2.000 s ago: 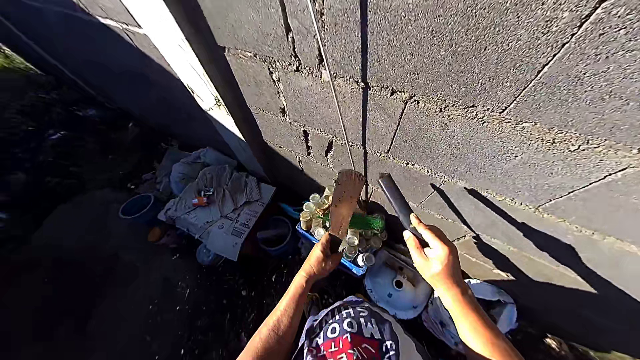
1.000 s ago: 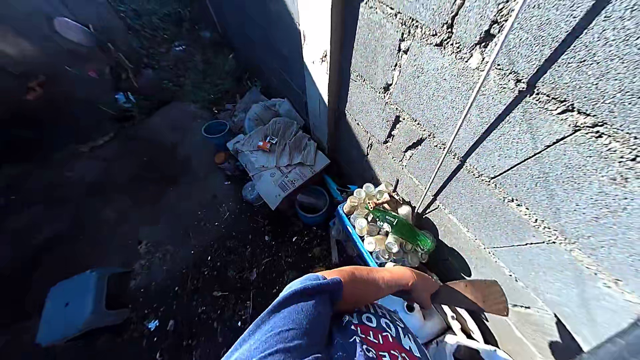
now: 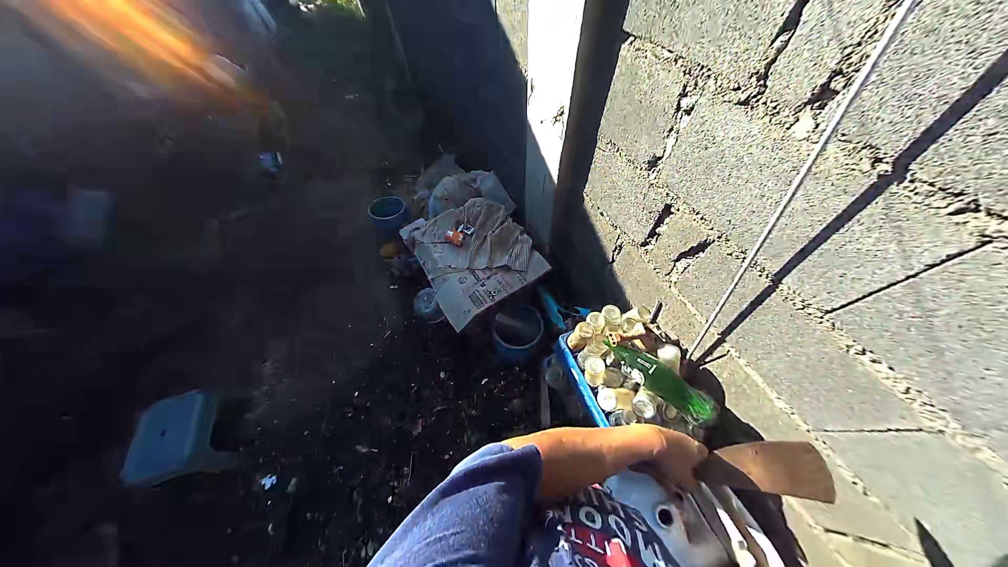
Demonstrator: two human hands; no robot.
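My left hand (image 3: 679, 458) reaches across my body at the lower right, closed on the handle end of a broad flat brown blade (image 3: 776, 470), perhaps a machete, which points right toward the block wall. Just above the hand, a green bottle (image 3: 661, 383) lies on top of many small glass jars (image 3: 594, 370) in a blue crate (image 3: 579, 378). Beneath my forearm is a white basin (image 3: 642, 500) with a round hole. My right hand is out of the frame, and so is the dark bar-like tool it held.
A concrete block wall (image 3: 890, 315) runs along the right, with a thin rod (image 3: 811, 157) leaning on it. Cardboard (image 3: 480, 291), a blue pot (image 3: 517, 335) and a smaller blue pot (image 3: 387, 213) lie beyond the crate. A light-blue stool (image 3: 171, 439) stands on dark soil at left.
Two seconds ago both hands were in front of the wall, each with a tool. The left hand has moved down across my body with the blade; the right has left the view. The view has swung left.
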